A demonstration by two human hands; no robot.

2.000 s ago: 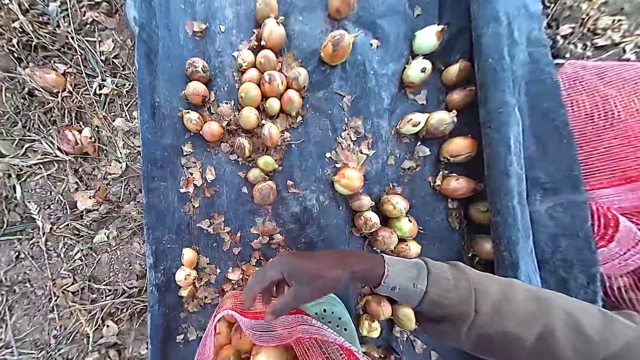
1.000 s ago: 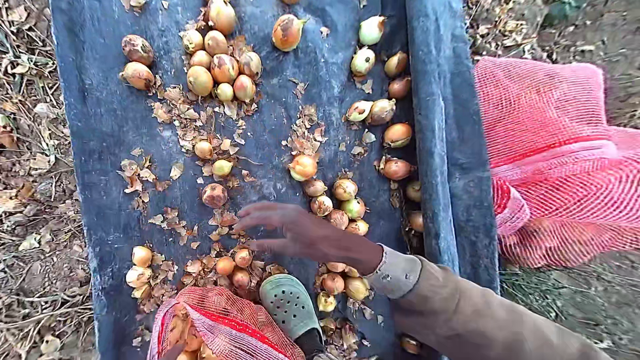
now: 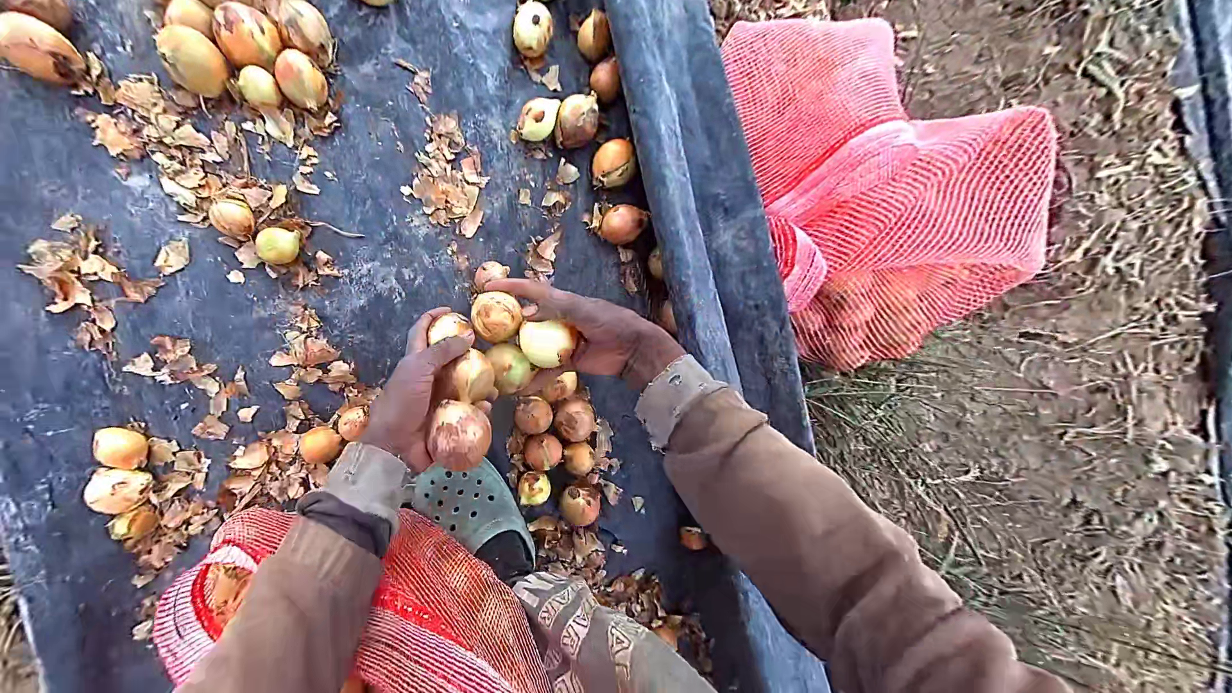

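Several onions (image 3: 496,317) are cupped between my two hands above the dark plastic sheet. My left hand (image 3: 409,395) curls round the onions on the left side, a reddish one (image 3: 459,435) lowest among them. From the right, my right hand (image 3: 602,332) holds against a pale onion (image 3: 548,343), its fingers reaching over the top of the group. Small onions (image 3: 575,420) lie on the sheet just below my right hand. A red mesh bag (image 3: 452,602) with onions inside is by my left forearm, its opening partly hidden by the sleeve.
A green clog (image 3: 472,505) stands on the sheet beside the bag. More onions (image 3: 245,34) and dry skins (image 3: 448,178) are scattered over the sheet (image 3: 375,241). Past its rolled right edge (image 3: 688,192), a filled red mesh bag (image 3: 914,183) lies on straw-covered soil.
My left hand has come into view, and both hands now hold onions. My right hand was over the sheet without onions a second ago. The view has shifted to the right.
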